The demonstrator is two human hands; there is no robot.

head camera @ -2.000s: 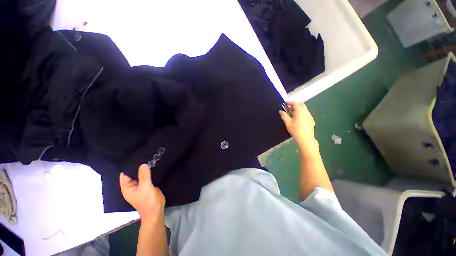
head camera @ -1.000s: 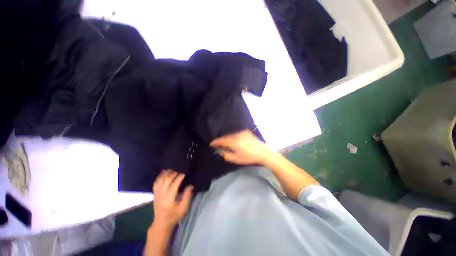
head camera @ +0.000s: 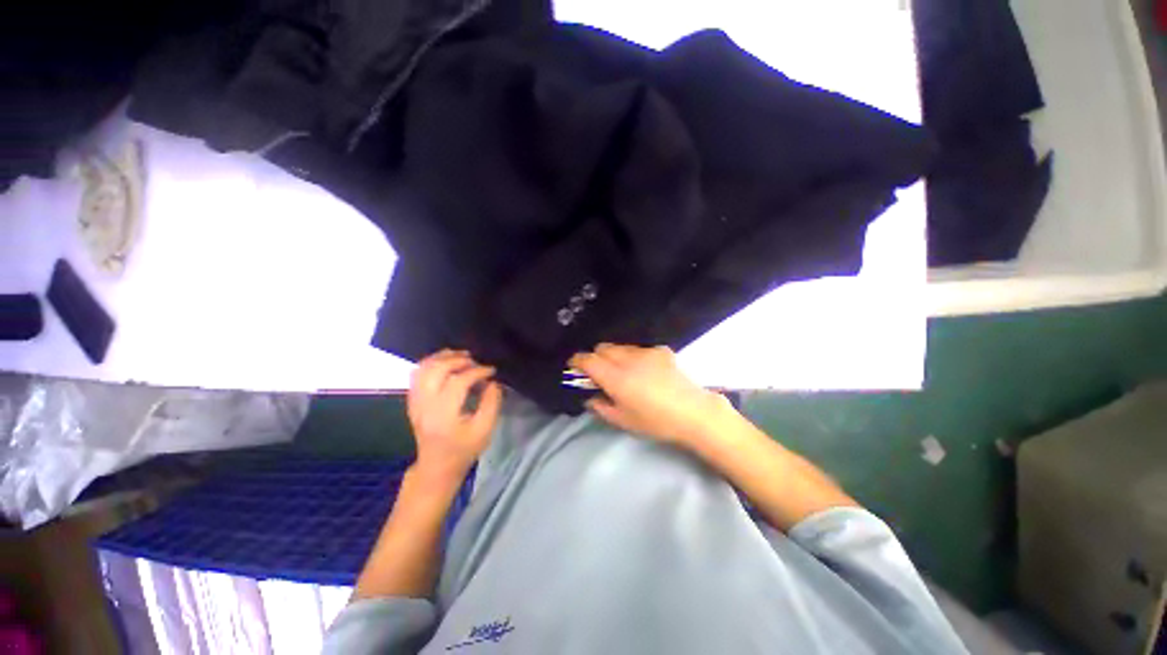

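A black jacket [head camera: 755, 166] lies over the white table and hangs a little over its front edge. Three small shiny buttons [head camera: 577, 305] show on it near the front. My left hand [head camera: 451, 407] pinches the jacket's edge between thumb and fingers at the table's front edge. My right hand [head camera: 640, 386] is just right of it, at the same cloth edge, holding small silvery thread snips [head camera: 579, 379] whose blades point left over the cloth. The fingers of the right hand hide most of the snips.
A dark garment pile [head camera: 269, 77] lies at the back left. A beige cloth [head camera: 113, 205] and a black phone [head camera: 79, 311] lie on the table [head camera: 256, 269] at left. A white bin [head camera: 1101, 243] stands right. A blue crate [head camera: 256, 525] and clear plastic bag [head camera: 77, 448] are below.
The view has turned and shifted left. The jacket is rearranged, its buttons now nearer the front edge. My right hand has come from the jacket's far right side to beside my left; the snips now show clearly.
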